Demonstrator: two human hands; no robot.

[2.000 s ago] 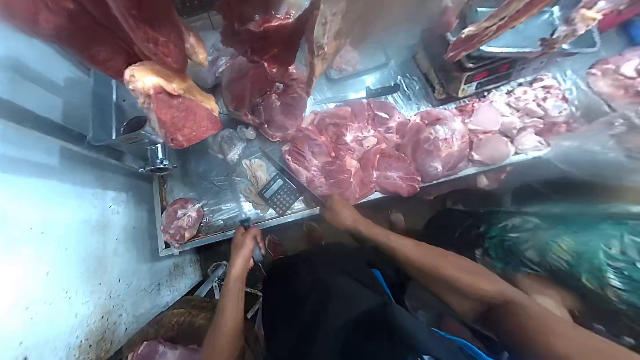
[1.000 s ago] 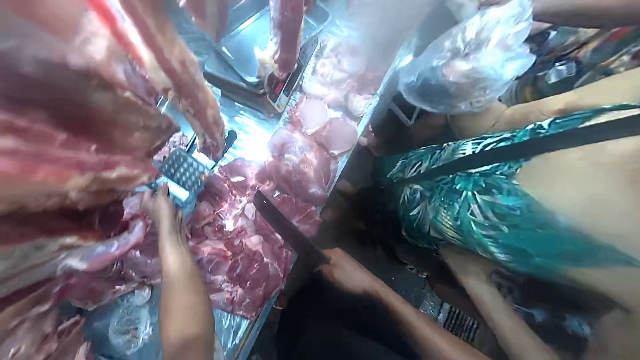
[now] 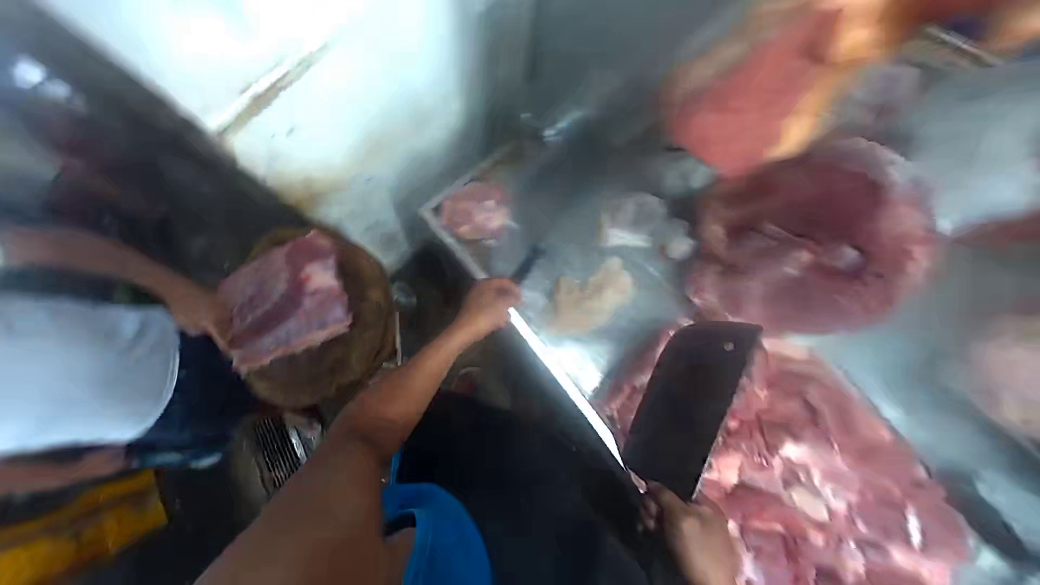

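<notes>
In the head view my right hand (image 3: 695,532) grips the handle of a dark, wide-bladed cleaver (image 3: 691,406). Its blade lies over or just above the pile of raw meat cuts (image 3: 821,479) on the metal counter (image 3: 455,244). My left hand (image 3: 491,299) is at the counter's near edge, fingers curled beside a small dark handle-like object (image 3: 528,264); blur hides whether it is held. Just right of that hand are a pale, flat piece (image 3: 591,296) and a clear plastic bag (image 3: 634,218). A small meat piece (image 3: 475,211) sits in the counter's corner.
At left a person's hand (image 3: 199,313) touches a slab of meat (image 3: 288,296) on a round wooden block (image 3: 366,301). Meat hangs at upper right (image 3: 756,89) above a large raw cut (image 3: 821,236). A yellow object (image 3: 81,528) is at lower left. A stained wall stands behind.
The view has swung far to the left. One second ago my left hand was on a calculator among the meat; now it is at the counter's edge without it. My right hand still holds the cleaver.
</notes>
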